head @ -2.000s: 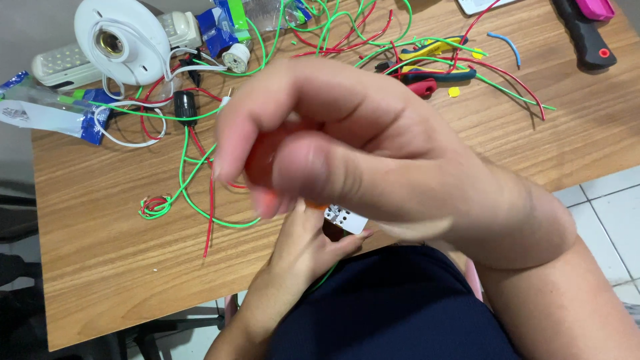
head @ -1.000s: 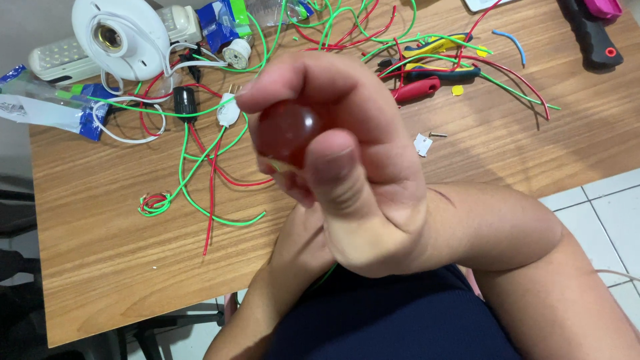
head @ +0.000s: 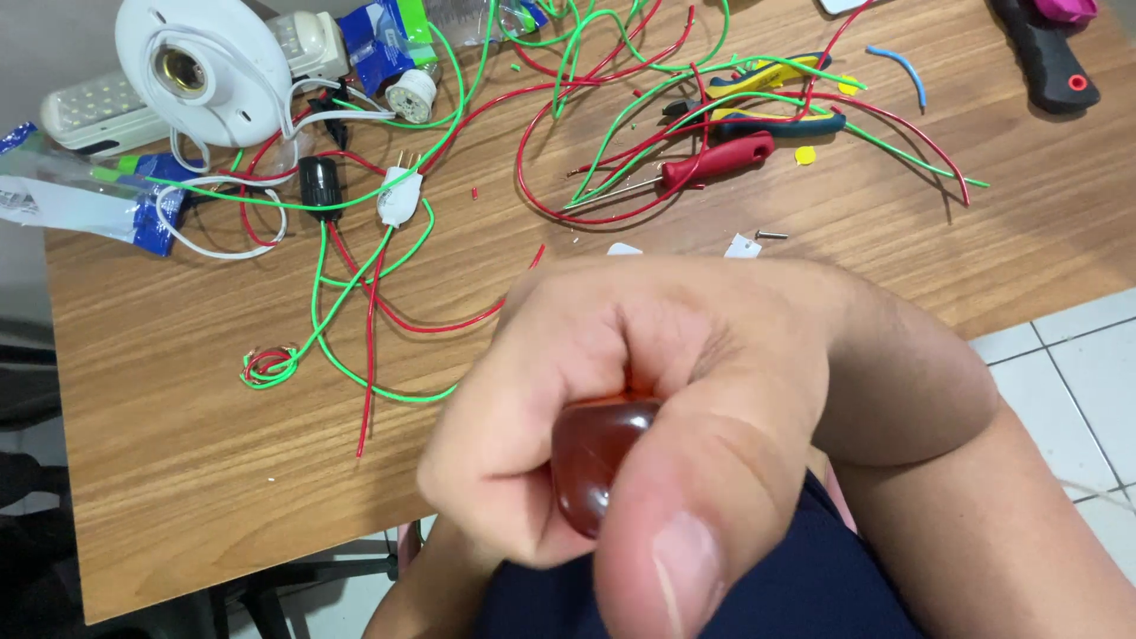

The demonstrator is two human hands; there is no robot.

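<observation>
Close to the camera, my right hand [head: 657, 417] is closed around a glossy, translucent dark red object [head: 590, 461] with a rounded end, perhaps a tool handle. The rest of that object is hidden by the fingers and thumb. My left forearm shows below, but the left hand is hidden behind the right one. On the wooden table [head: 177, 497] beyond are a white plug [head: 400, 197] and a black lamp socket [head: 319, 186], with red and green wires running from them. A red-handled screwdriver [head: 719, 161] lies farther back.
At the back left are a white round lamp holder [head: 257, 75], an LED light bar [head: 98, 111] and plastic packaging [head: 80, 200]. Yellow-and-blue-handled pliers [head: 781, 122] lie among wires. A small screw [head: 771, 235] and white pieces [head: 743, 248] sit beyond my right wrist.
My right hand has moved lower in the view and turned, still gripping the dark red object. The left hand, seen two seconds ago with a white slotted piece, is now hidden.
</observation>
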